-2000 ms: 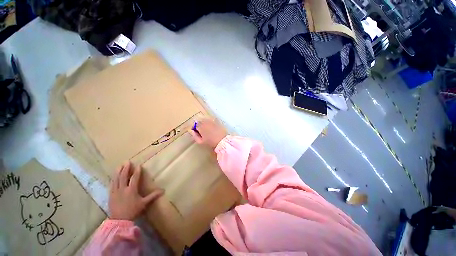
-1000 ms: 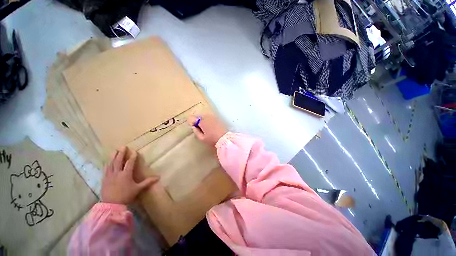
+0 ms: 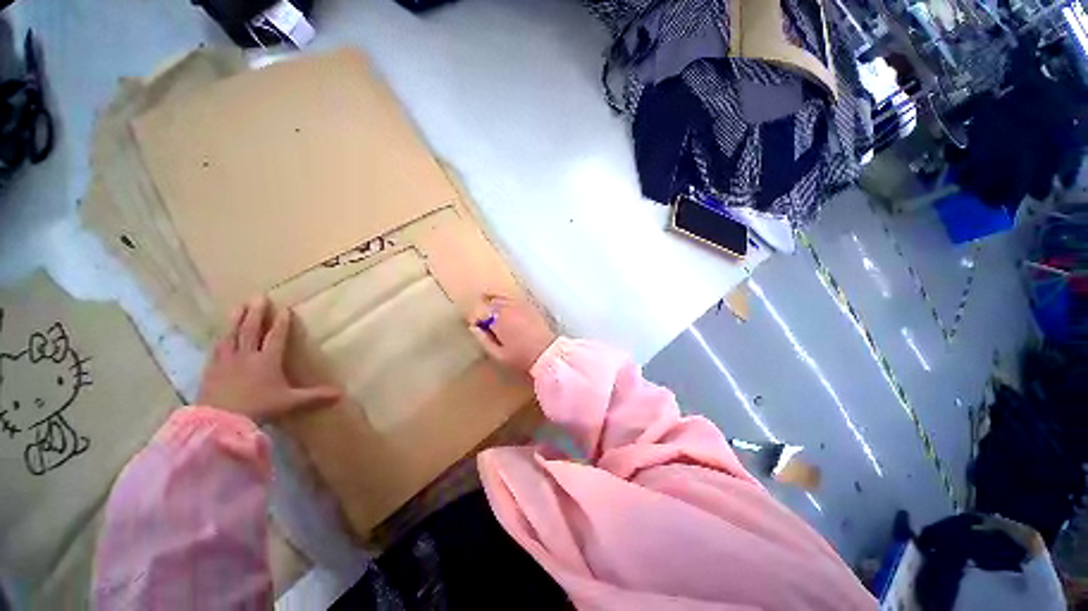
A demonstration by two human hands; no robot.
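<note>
An orange-brown marking template [image 3: 286, 143] lies on a stack of beige front panels [image 3: 113, 191]. It has a narrow slot above a square window; beige cloth and part of a black drawing show through. My left hand [image 3: 257, 364] lies flat with fingers spread on the template's left side, holding nothing. My right hand [image 3: 513, 334] grips a purple-blue marking pen [image 3: 487, 321] over the template's right side, beside the window. Most of the pen is hidden by the fingers. A marked panel [image 3: 84, 418] with a black cat drawing lies at the left.
A smartphone [image 3: 710, 227] lies near the table's right edge, beside a heap of checked garment pieces [image 3: 776, 137]. Black-handled scissors [image 3: 26, 113] lie at the upper left. A dark bundle [image 3: 245, 18] with a white label is at the back. The grey floor [image 3: 823, 370] shows at the right.
My right hand with the pen has moved from the slot's right end down to the template beside the window. My left hand still rests on the template. The view has shifted, so the table things appear higher.
</note>
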